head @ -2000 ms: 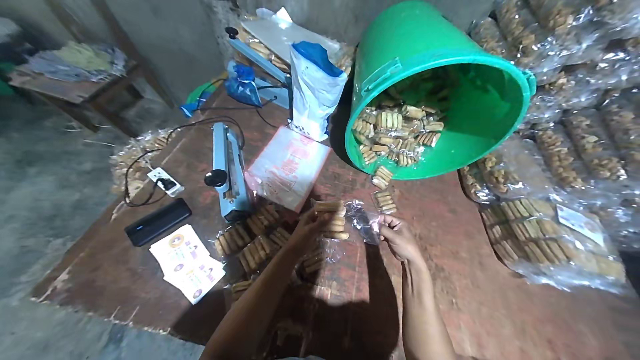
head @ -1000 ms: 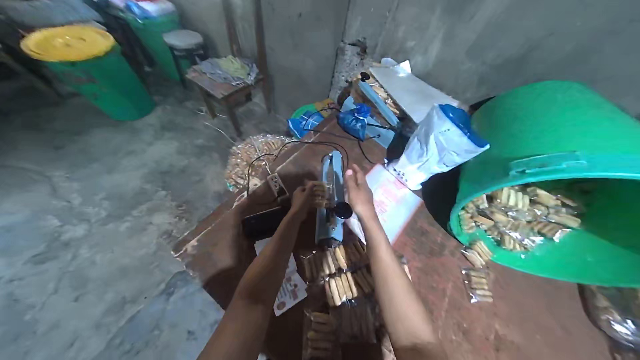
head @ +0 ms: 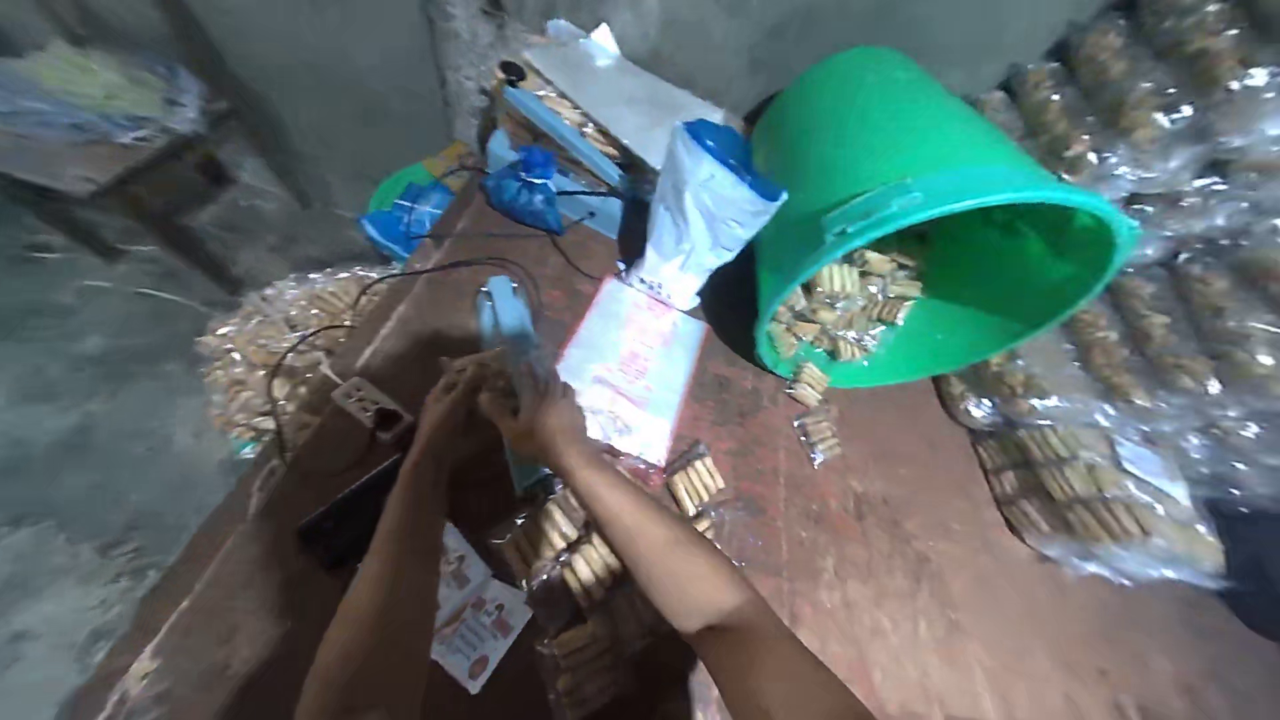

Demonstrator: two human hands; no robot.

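Note:
Both hands are at the blue hand-operated impulse sealer (head: 507, 315) on the brown table. My left hand (head: 455, 400) is at its left side, blurred, and what lies in its fingers is unclear. Across the sealer's body lies my right hand (head: 545, 405), its fingers near the left ones; its grip cannot be made out. Below the hands are several small clear packets of stick biscuits (head: 580, 550). To the right, a printed plastic sheet or bag (head: 635, 365) lies flat, and more packets (head: 845, 300) fill the mouth of the tipped green bucket (head: 900, 130).
A black phone-like object (head: 350, 510), a power socket (head: 371, 406) with cables and printed cards (head: 485, 625) lie at the left. Behind stand a white and blue bag (head: 700, 220) and a second sealer (head: 565, 130). Large bagged biscuit packs (head: 1100, 490) are stacked at the right.
Two seconds ago both hands were over the packets, the right one at a clear wrapper; now they are at the sealer. The view has swung left and back.

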